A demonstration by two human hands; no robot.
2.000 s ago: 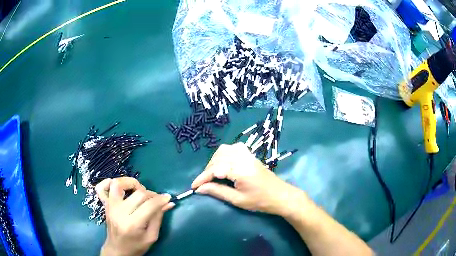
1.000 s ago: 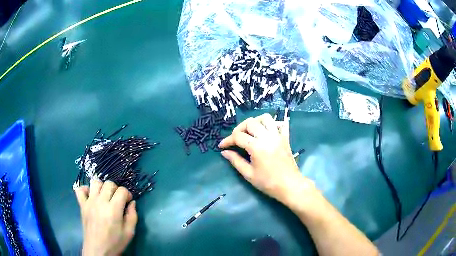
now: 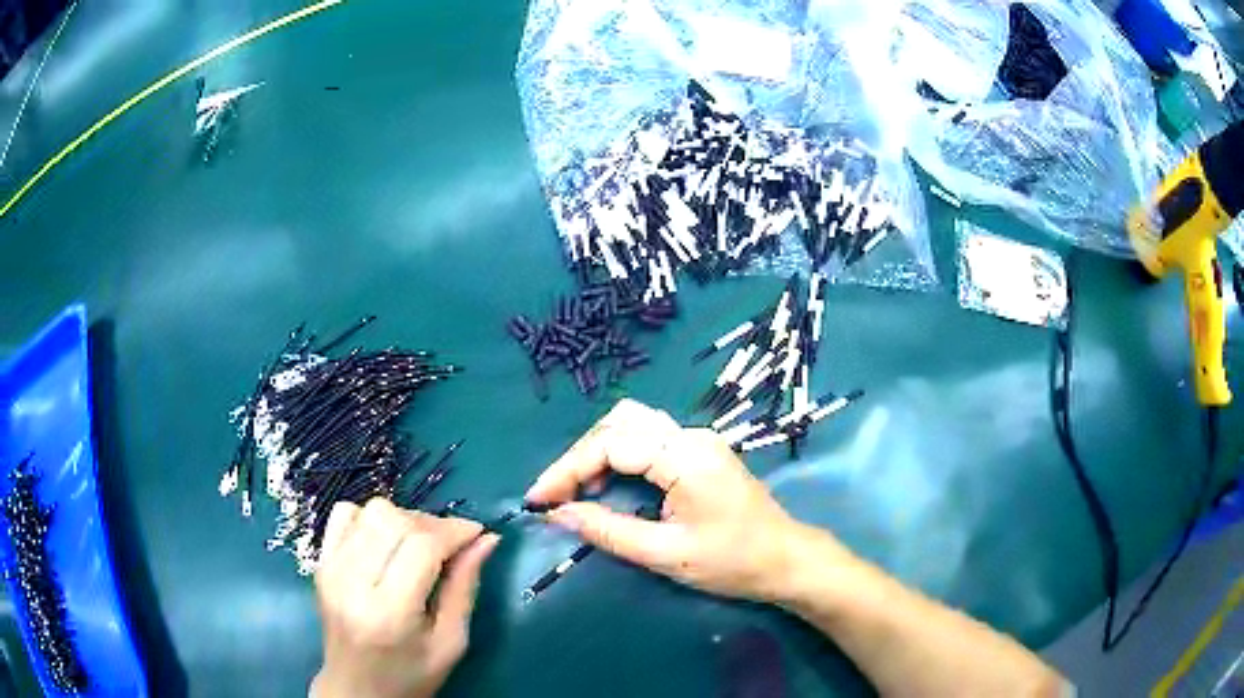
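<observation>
My left hand [image 3: 398, 580] is shut on a thin black wire lead [image 3: 499, 520], with its thumb and fingers pinched. My right hand [image 3: 669, 498] pinches a small dark piece at the lead's other end; most of it is hidden by the fingertips. A sleeved lead [image 3: 557, 571] with a ring lies on the mat, partly under my right hand. The pile of wire leads [image 3: 348, 423] is beyond my left hand. The short black tubes [image 3: 587, 337] lie above my hands. Loose black-and-white sleeves [image 3: 778, 368] lie beyond my right hand.
A clear plastic bag [image 3: 614, 96] with a heap of black-and-white sleeves is at the top. A second clear bag [image 3: 1044, 164] holds dark parts. A flat packet [image 3: 1011, 277] and a yellow heat gun [image 3: 1206, 321] with black cord are at right. A blue tray [image 3: 102, 545] is at left.
My left hand has left the wire pile with a lead, and my right hand has come from the short black tubes. The hands now meet above the sleeved lead on the mat.
</observation>
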